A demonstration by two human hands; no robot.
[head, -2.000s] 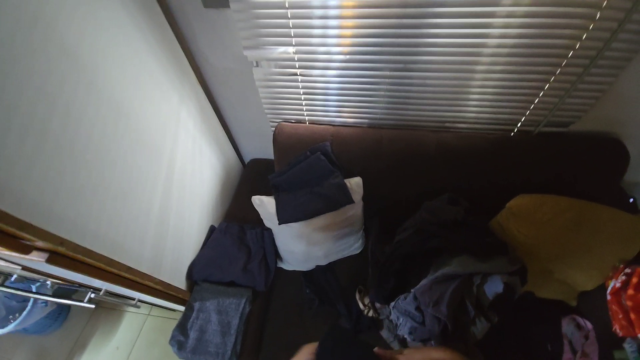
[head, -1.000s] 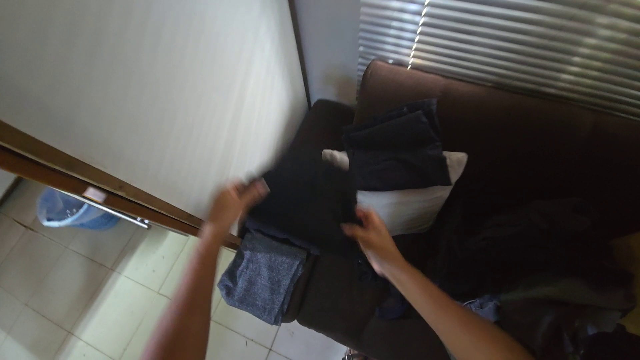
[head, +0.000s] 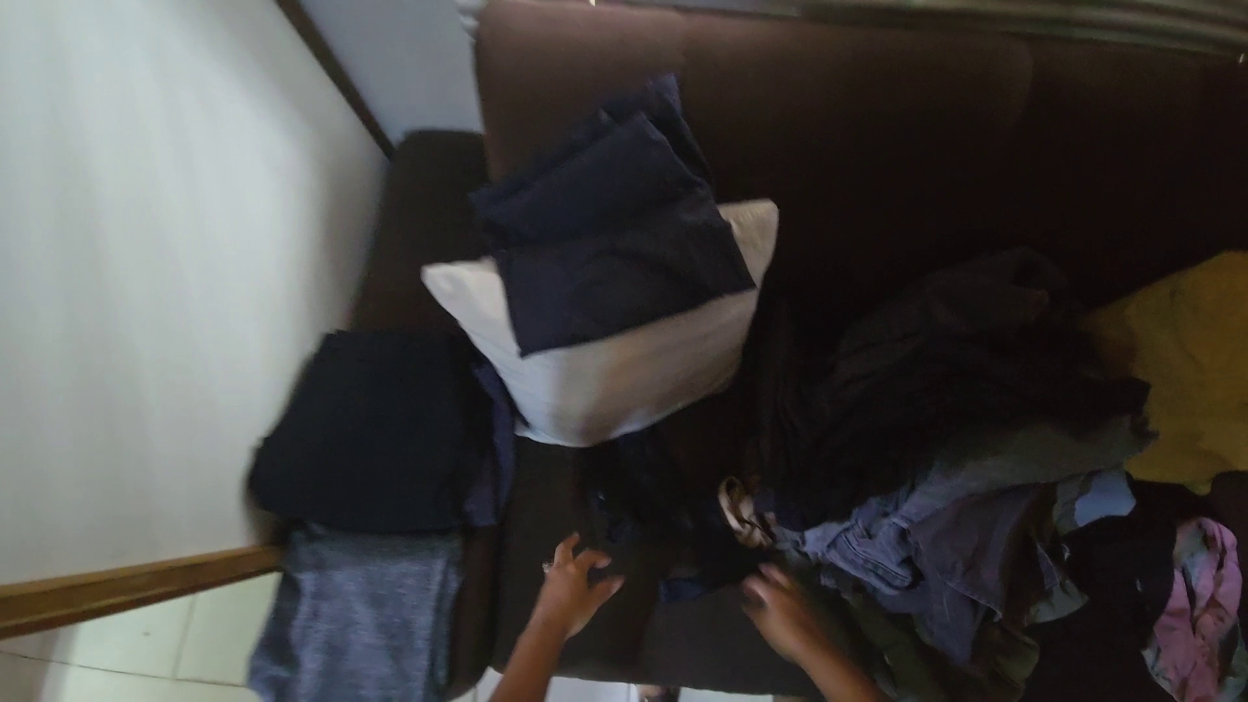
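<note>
My left hand (head: 575, 590) is over the front of the dark sofa seat, fingers apart and holding nothing. My right hand (head: 780, 609) is at the near edge of the heap of loose clothes (head: 907, 546), beside a small dark garment (head: 702, 565); whether its fingers touch cloth is unclear. A folded black garment (head: 370, 434) lies on a navy one at the left, just behind a folded grey garment (head: 361, 614). Folded navy cloth (head: 624, 234) rests on a white cushion (head: 624, 380) against the backrest.
The brown sofa (head: 858, 146) spans the view. At the right lie a mustard-yellow cloth (head: 1189, 370) and a pink garment (head: 1194, 604). A pale wall panel (head: 156, 253) with a wooden edge (head: 136, 588) borders the left side, above a tiled floor (head: 224, 634).
Both hands have let go of the black garment, which now lies on the stack at the left. They have moved right, toward the loose clothes. The view has shifted.
</note>
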